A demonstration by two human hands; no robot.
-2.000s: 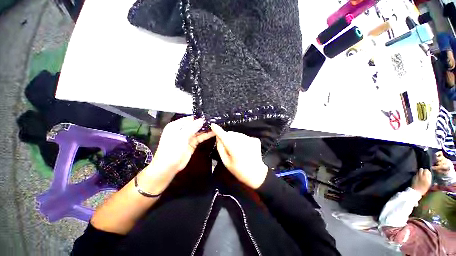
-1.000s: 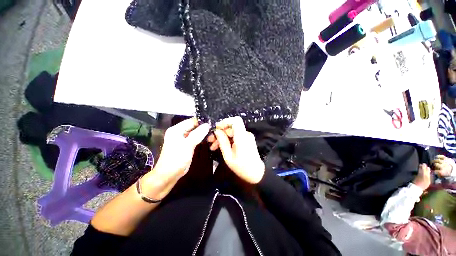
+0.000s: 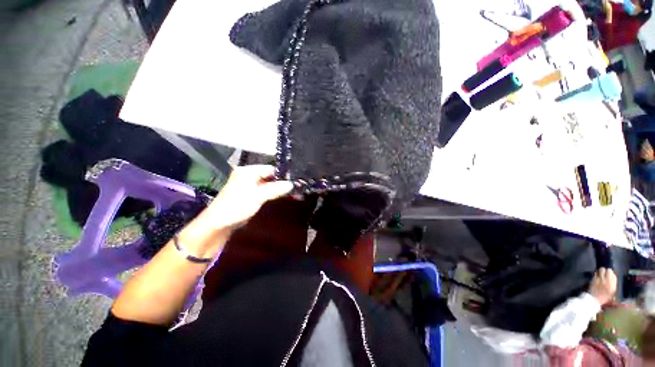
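Note:
The dark grey tweed jacket [image 3: 359, 100] lies over the table's front part, its lower edge hanging over my lap. A black braid trim flecked white [image 3: 289, 93] runs down its left edge and along the bottom edge. My left hand [image 3: 251, 192] pinches the jacket at the corner where the two trimmed edges meet. Black lining [image 3: 352, 215] shows below the bottom edge. My right hand is not in view. No needle or thread can be made out.
White table [image 3: 201, 79]; at right, thread cones [image 3: 497, 91], a dark phone [image 3: 453, 118], scissors [image 3: 564, 200]. Purple stool [image 3: 108, 208] with black glittery heap at left; blue-rimmed basket [image 3: 434, 308] near my knees. Another person's hand [image 3: 603, 285] at far right holds black cloth.
My right hand has left the corner and gone out of the picture. My left hand keeps its pinch on the jacket. The view has shifted slightly, showing more of the blue basket.

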